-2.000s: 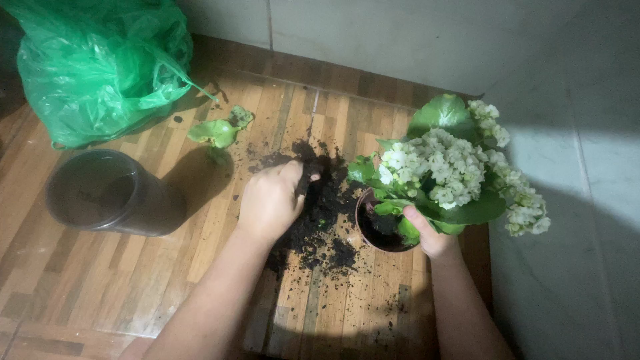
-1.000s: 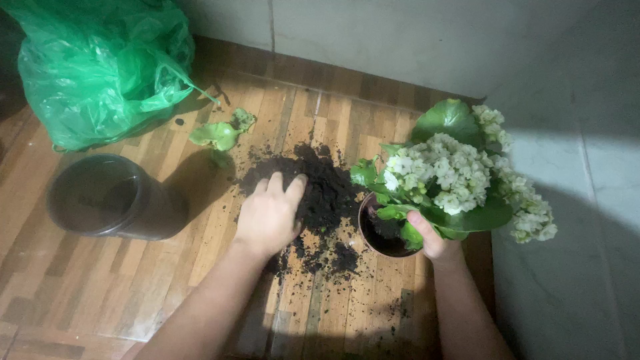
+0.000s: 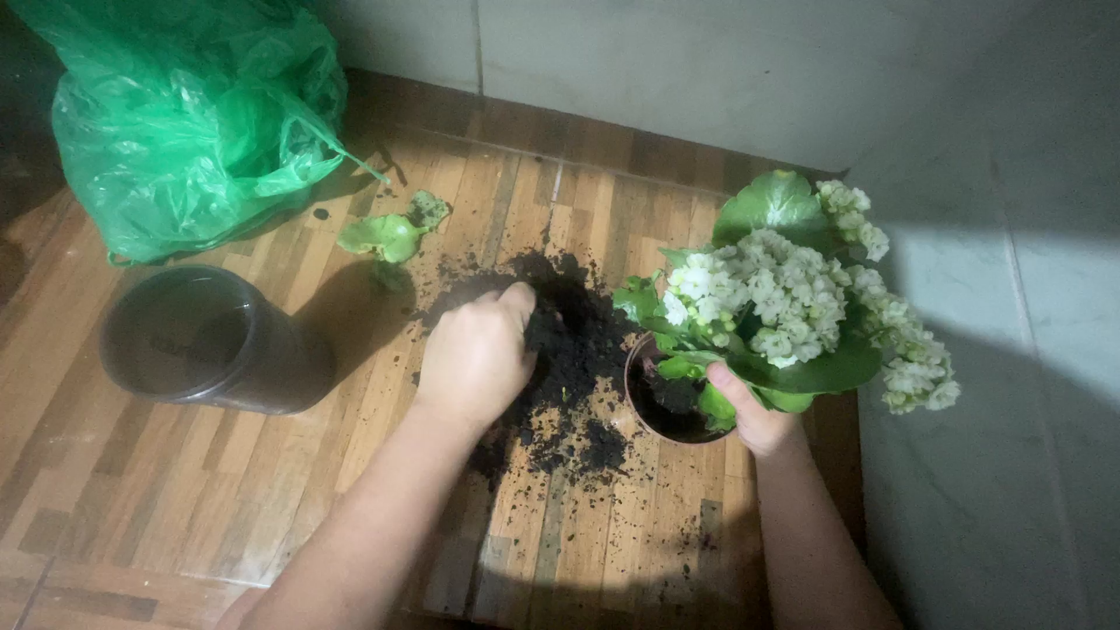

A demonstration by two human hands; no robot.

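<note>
My left hand (image 3: 477, 354) has its fingers curled down into a heap of dark potting soil (image 3: 573, 350) on the wood-patterned floor; the fingertips are hidden, so what they grasp does not show. To the right, my right hand (image 3: 754, 411) holds a small round flower pot (image 3: 639, 404) at its right side, thumb over the leaves. A plant with thick green leaves and clustered white flowers (image 3: 774, 293) leans out of the pot to the right. Dark soil shows inside the pot below the leaves.
A dark translucent plastic container (image 3: 289, 372) stands at the left, with a green plastic bag (image 3: 201, 131) behind it. Loose wilted leaves (image 3: 389, 236) lie between the bag and the soil. Walls (image 3: 630, 79) border the floor at the back and right; soil crumbs are scattered in front.
The fingers of my left hand, spread over the soil a second ago, are now curled into it. My right hand keeps its hold at the pot.
</note>
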